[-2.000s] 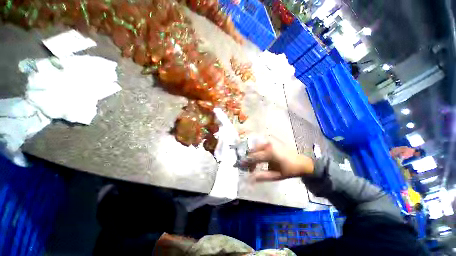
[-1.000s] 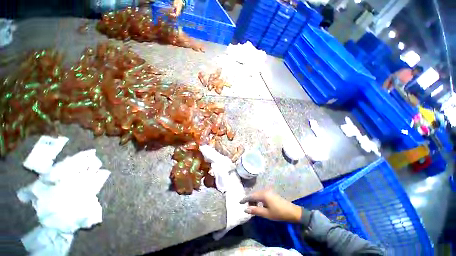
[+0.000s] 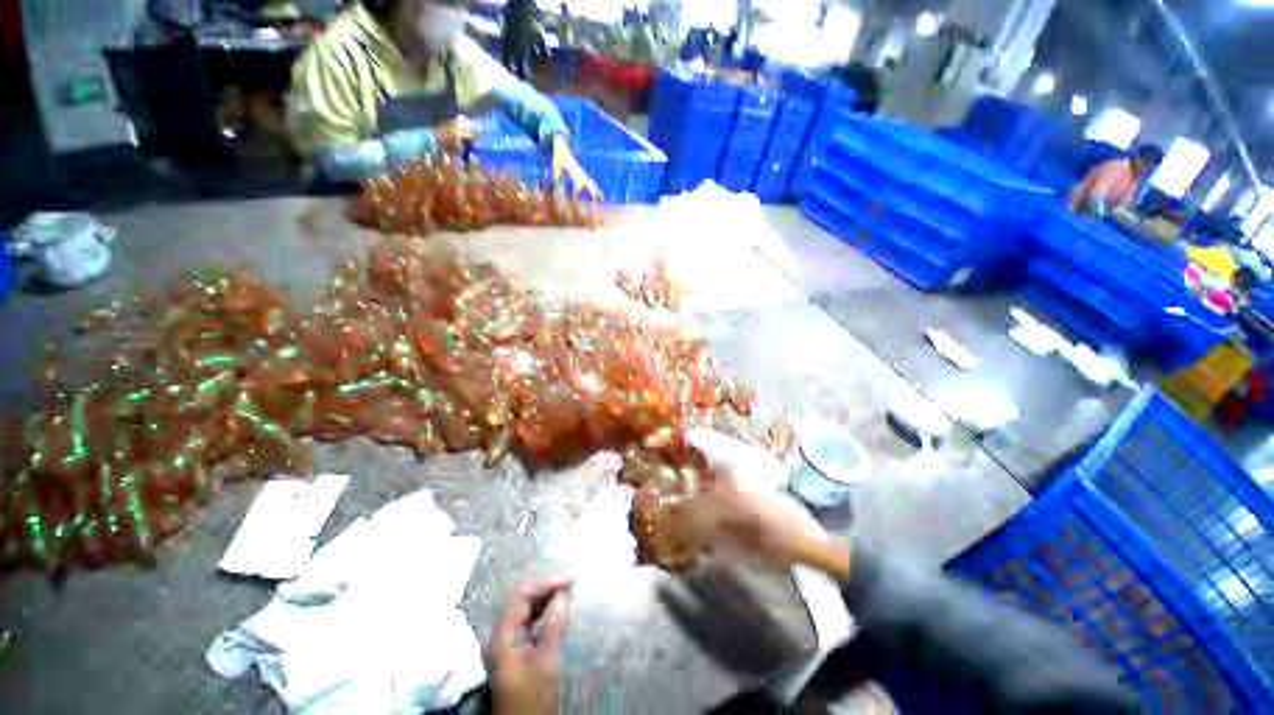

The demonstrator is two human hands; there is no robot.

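Observation:
A long heap of glossy amber moulded toys lies on the speckled grey table. My right hand is blurred and reaches over a small group of amber toys at the near end of the heap. Its fingertips are at these toys, and whether it grips one cannot be told. A white cloth lies just beyond this hand. My left hand is at the near table edge, its fingers bent. A small dark spot shows between the fingers; whether it holds anything is unclear.
White rags and a white slip lie left of my left hand. A mug stands right of the heap. A blue mesh crate is at the right. Across the table, a person reaches by another amber heap and a blue tote.
The view has levelled and shows more of the far side. My left hand has come into view. My right hand has moved from the cloth by the table edge to the small toy group.

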